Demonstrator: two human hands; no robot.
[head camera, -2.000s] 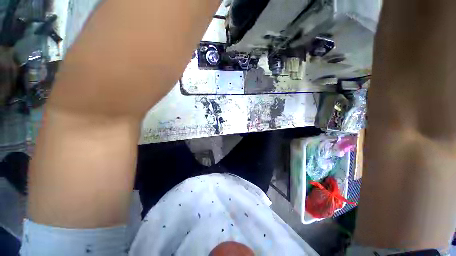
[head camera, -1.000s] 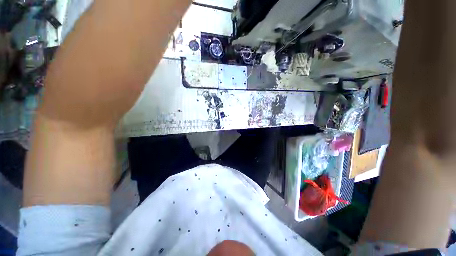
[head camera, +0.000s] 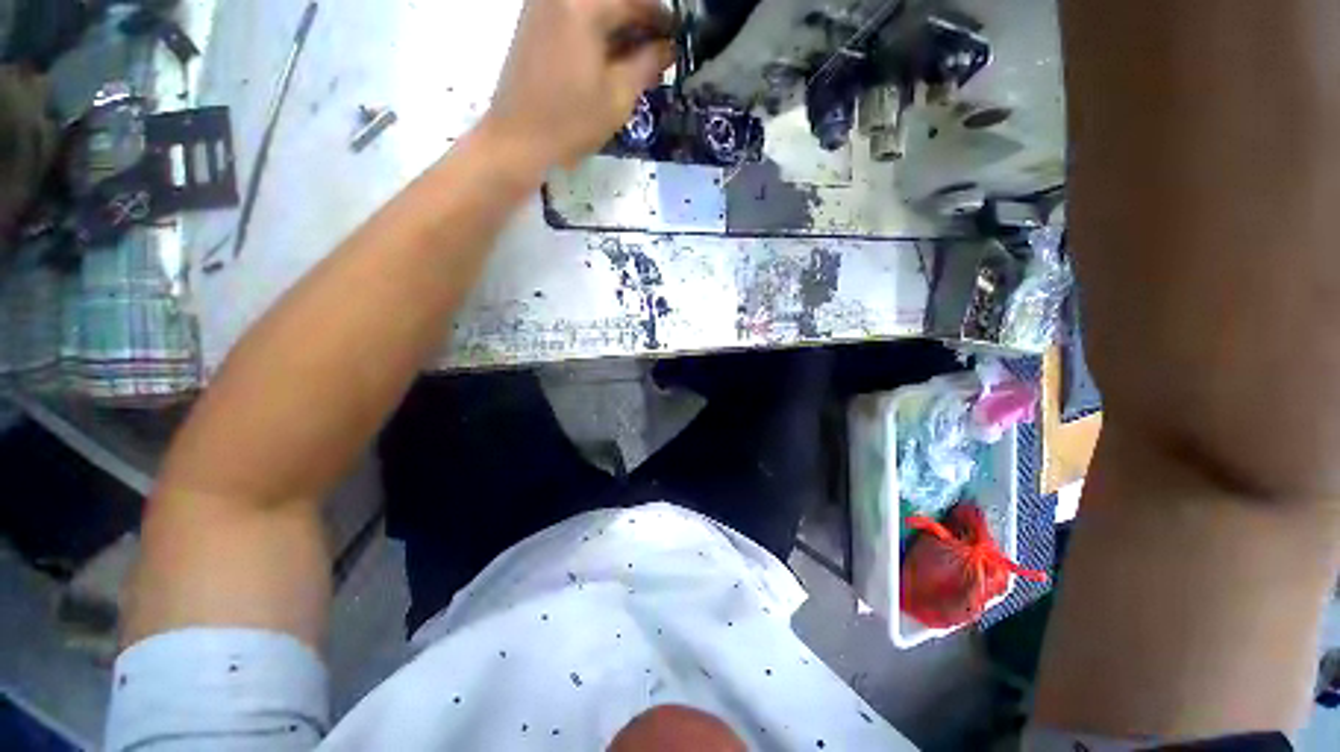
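The sewing machine head (head camera: 941, 125) lies at the top centre and right. Two round shiny rotary hooks (head camera: 725, 132) sit in the dark bed opening. A pale plate with small holes (head camera: 685, 197) lies in front of them. My left hand (head camera: 588, 66) is at the top, just above and left of the hooks, fingers bent together near the needle area. Something dark is at its fingertips; I cannot tell whether it is held. My right forearm runs up the right side and its hand is cut off by the top edge.
On the white table (head camera: 500, 301) at left lie a long thin rod (head camera: 275, 135), a small metal fitting (head camera: 373, 128) and a slotted black plate (head camera: 193, 159) by the plaid cloth (head camera: 132, 331). A parts tray (head camera: 988, 294) is at right. A white bin (head camera: 879, 514) with bags stands below.
My left hand has come into view from beyond the top edge, down to the hook area. The forearm has swung lower, showing the rod, fitting and slotted plate. My right hand stays out of view.
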